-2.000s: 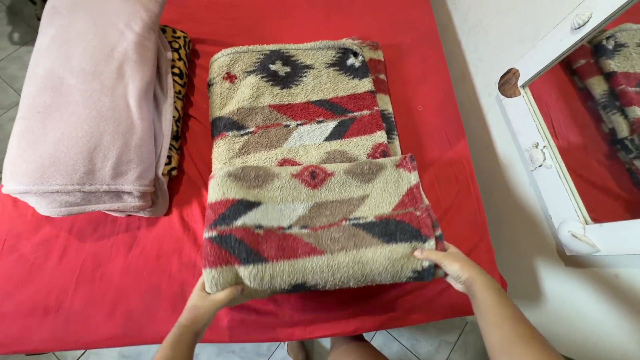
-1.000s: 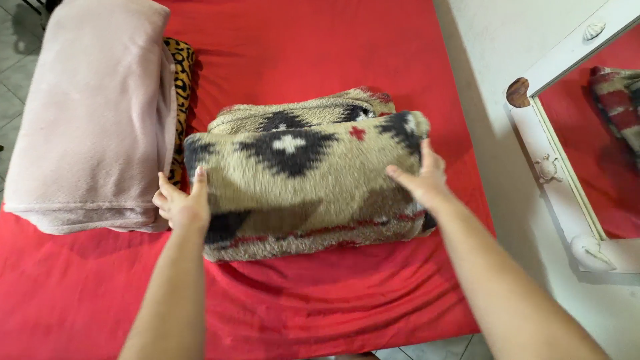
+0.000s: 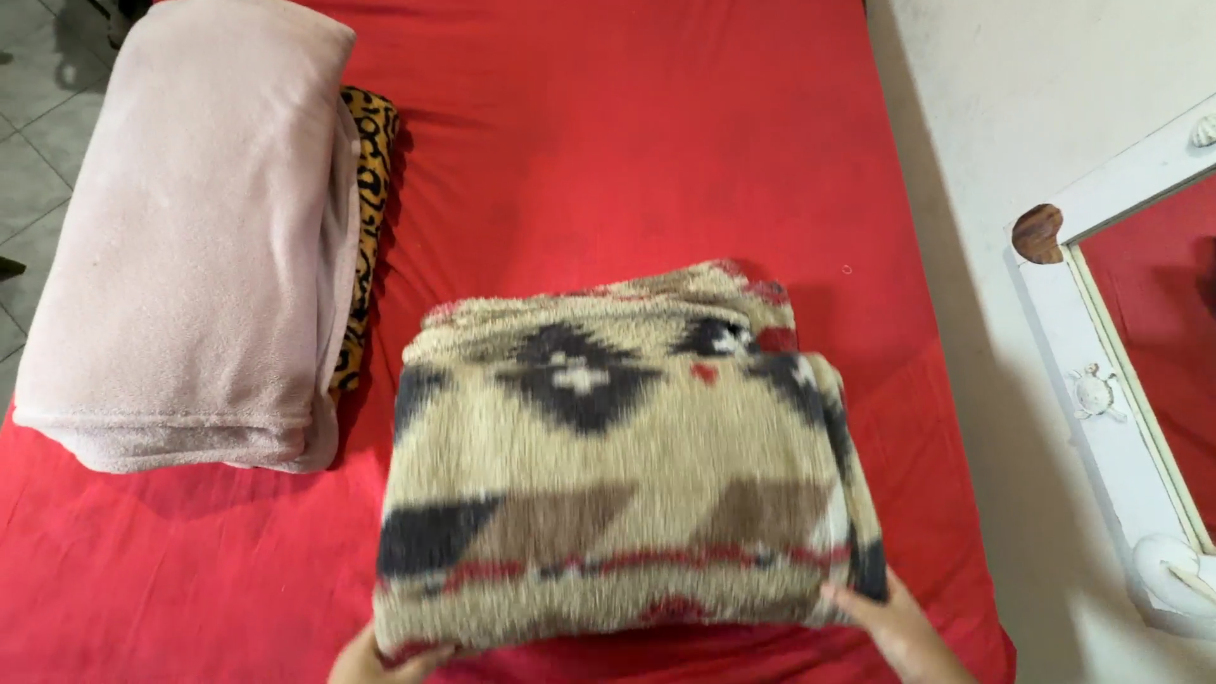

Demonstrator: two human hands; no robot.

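Note:
A thick beige fleece blanket (image 3: 608,456) with black, brown and red geometric patterns lies folded in a bundle on the red sheet. My left hand (image 3: 389,660) grips its near left corner, the fingers partly under the edge. At the near right corner my right hand (image 3: 893,617) holds the folded layers, thumb on top. Both hands are cut by the lower frame edge. The far side of the bundle shows uneven stacked layers.
A folded pink blanket (image 3: 199,228) rests on a leopard-print blanket (image 3: 375,152) at the left. The red sheet (image 3: 646,142) covers the bed-like surface. A white-framed mirror (image 3: 1102,380) with shell decorations stands by the wall at right.
The patterned blanket, first a longer stack with its near part held up, is now folded into a shorter bundle. My hands have moved from its upper part a second ago to its near corners.

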